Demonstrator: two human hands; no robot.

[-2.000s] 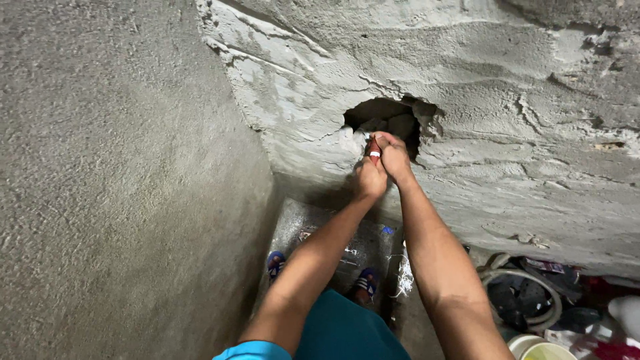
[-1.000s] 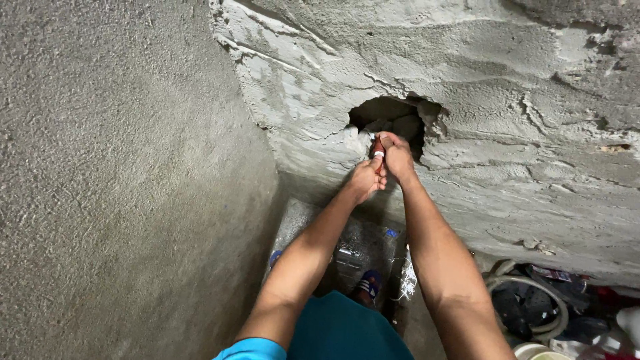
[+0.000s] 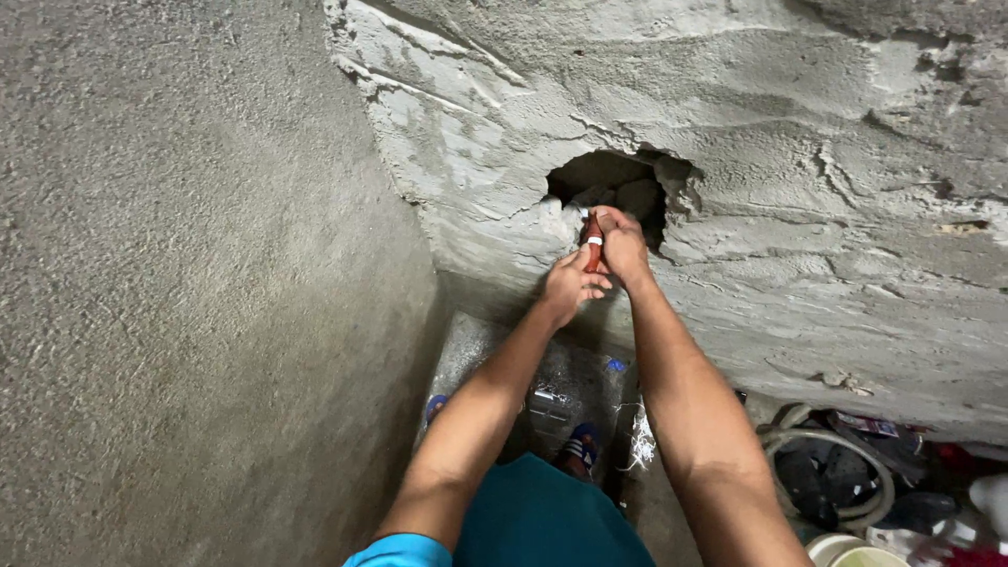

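Note:
A small red-brown fitting with a white band [image 3: 594,241], perhaps a pipe or tap part, stands at the lower edge of a ragged hole [image 3: 610,175] in the rough cement wall [image 3: 772,197]. My right hand [image 3: 624,246] grips its upper part from the right. Lower down, my left hand [image 3: 575,285] has its thumb and fingertips against the lower part, with the other fingers spread. Something small and white shows at the fitting's upper end. What the fitting joins to is hidden by my fingers. Dark rubble lies inside the hole.
A plain rough wall [image 3: 197,276] rises close on the left. My sandalled foot [image 3: 579,449] is on a wet grey surface [image 3: 480,335] below. At lower right lie a coiled pale hose [image 3: 886,488], dark plastic bags [image 3: 917,510] and buckets [image 3: 866,557].
The fingers of my left hand have loosened from their closer wrap around the fitting, leaving more of it in sight. My right hand stays at its upper part.

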